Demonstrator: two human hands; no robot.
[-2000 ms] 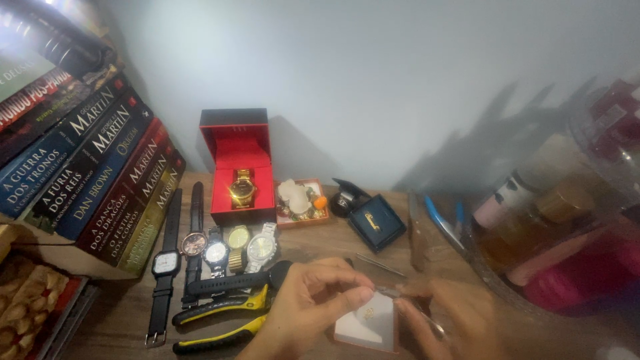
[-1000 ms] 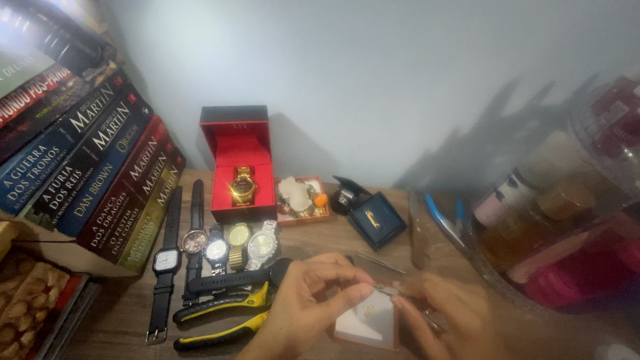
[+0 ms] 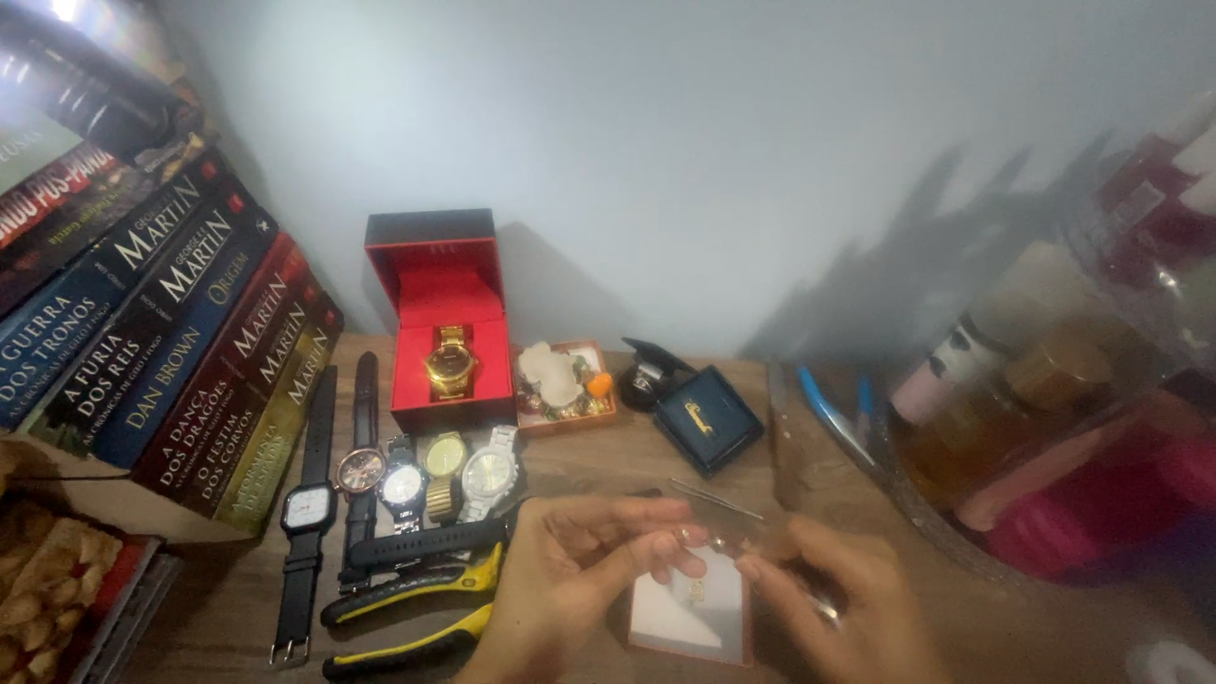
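My left hand (image 3: 608,570) pinches one end of a small shiny piece of jewelry (image 3: 717,543), too small and blurred to name more exactly. My right hand (image 3: 826,589) holds its other end between thumb and forefinger, and a metal tool (image 3: 825,608) shows under its fingers. Below the hands lies a small box with a white pad (image 3: 689,617) bearing a tiny gold piece. Metal tweezers (image 3: 717,499) rest just behind the fingers. Pliers with yellow and black handles (image 3: 418,594) lie left of my left hand, which hides their jaws.
Several wristwatches (image 3: 489,475) lie at the left, behind them a red-lined box (image 3: 451,323) with a gold watch. A tray of trinkets (image 3: 570,385) and a dark blue jewelry box (image 3: 708,418) stand farther back. Stacked books (image 3: 190,380) border the left, a clear container of bottles (image 3: 1007,456) the right.
Both hands stay close together over the white pad, with only slight shifts of the fingers. The watches, boxes and pliers have not moved.
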